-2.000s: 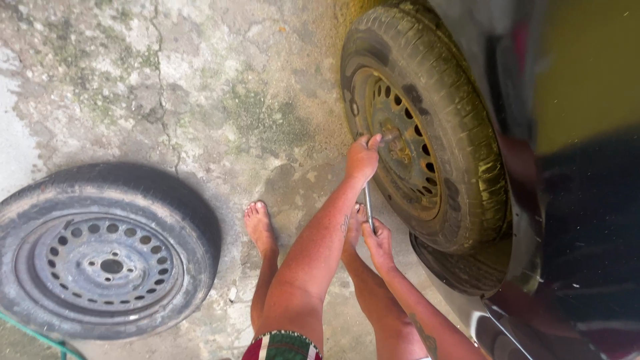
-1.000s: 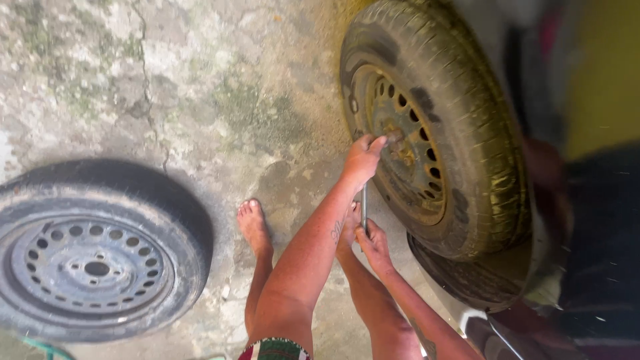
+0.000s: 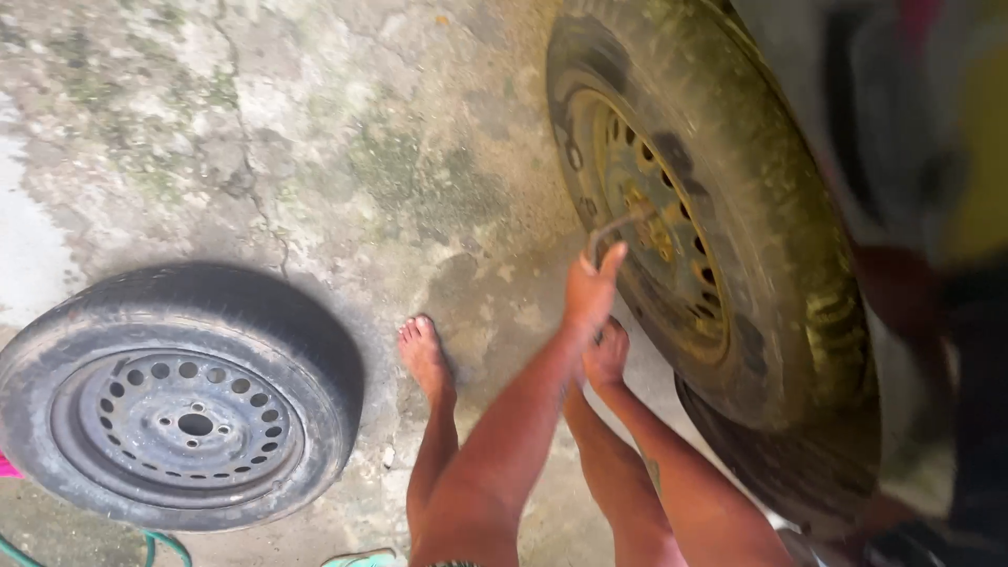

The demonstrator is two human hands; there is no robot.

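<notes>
A bent metal lug wrench (image 3: 616,226) reaches to the lug area at the centre of the steel wheel (image 3: 668,236) mounted on the vehicle. My left hand (image 3: 592,291) is closed around the wrench just below its bend, thumb toward the wheel. Lower and slightly right, my right hand (image 3: 605,354) is curled at the handle's lower end, which is mostly hidden behind my left hand and forearm. The mounted wheel's tire (image 3: 776,236) stands upright, worn and dirty. To the left, a second steel wheel (image 3: 195,453) with its tire (image 3: 323,370) lies flat, outside my hands' reach.
Dark vehicle bodywork (image 3: 913,197) borders the mounted tire on the right. My bare left foot (image 3: 424,354) rests on the cracked concrete floor (image 3: 331,157). A green hose (image 3: 164,537) and part of a green sandal (image 3: 361,558) show at the bottom edge.
The wrench's bend and the arm reaching to the wheel centre now show above my left hand, which covered that part before. Both hands have stayed at the wrench.
</notes>
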